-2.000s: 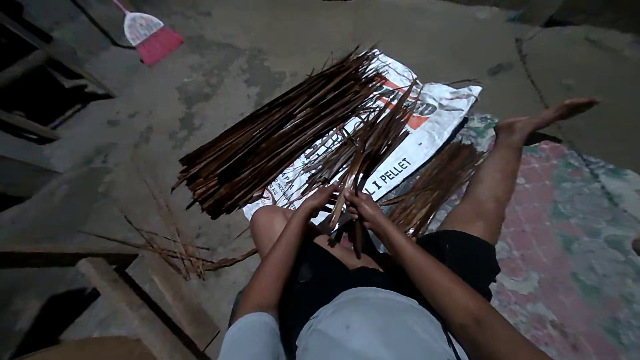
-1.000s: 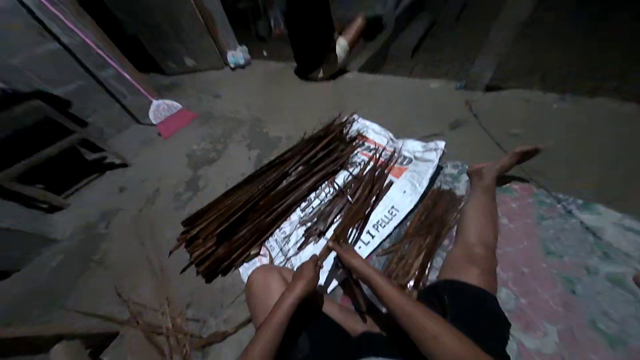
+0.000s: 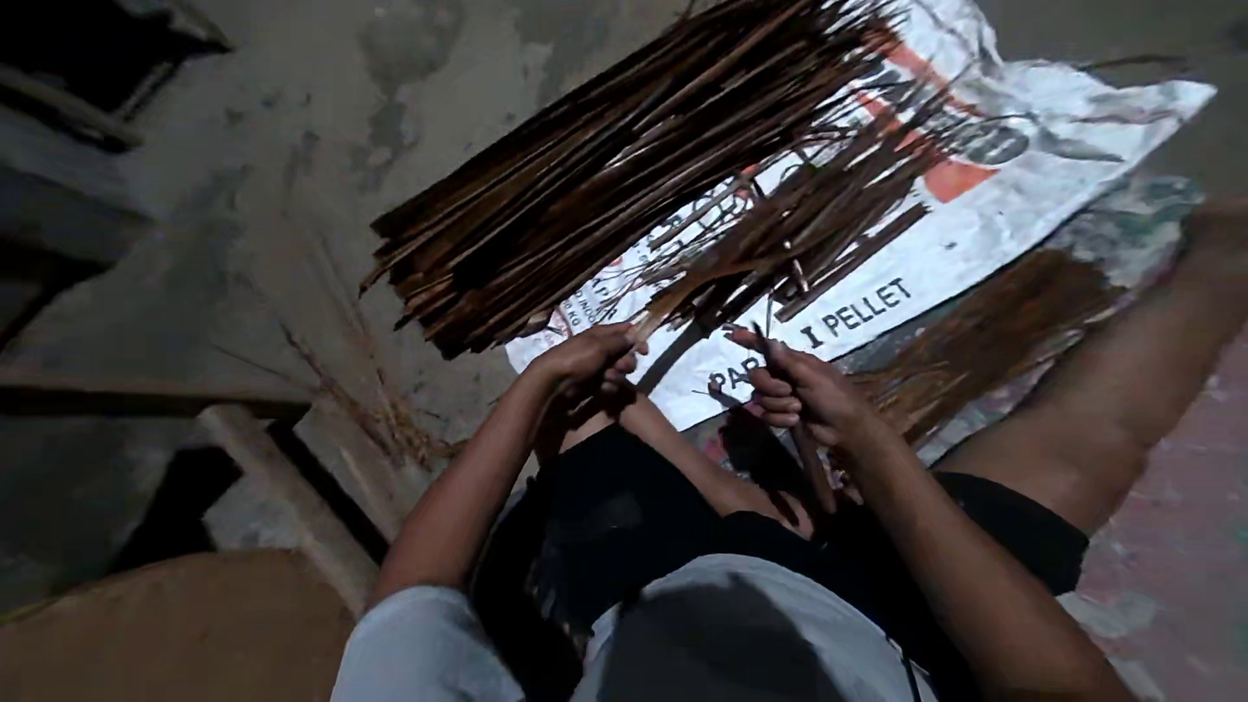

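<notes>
My left hand [image 3: 595, 356] grips the near end of a pale brown plant strip [image 3: 682, 292], whose far part lies over the loose strips. To its right, my right hand [image 3: 804, 390] is closed around a thin dark tool, seemingly a knife [image 3: 814, 468], with its handle pointing back toward my lap. A large bundle of dark brown dried strips [image 3: 604, 175] lies beyond my hands, partly on a white printed sack [image 3: 1033, 214]. A smaller loose heap of strips [image 3: 829, 214] rests on the sack in front of my right hand.
Brown fibrous scraps [image 3: 985, 341] lie between the sack and my outstretched right leg. Thin twigs [image 3: 380, 409] are scattered on the concrete floor at left, near wooden bars [image 3: 288, 497]. A patterned mat [image 3: 1160, 546] spreads under the right leg.
My hands were close together in the earlier frames and are now apart, with a gap between them. The view has tilted down, and the pink broom is out of it.
</notes>
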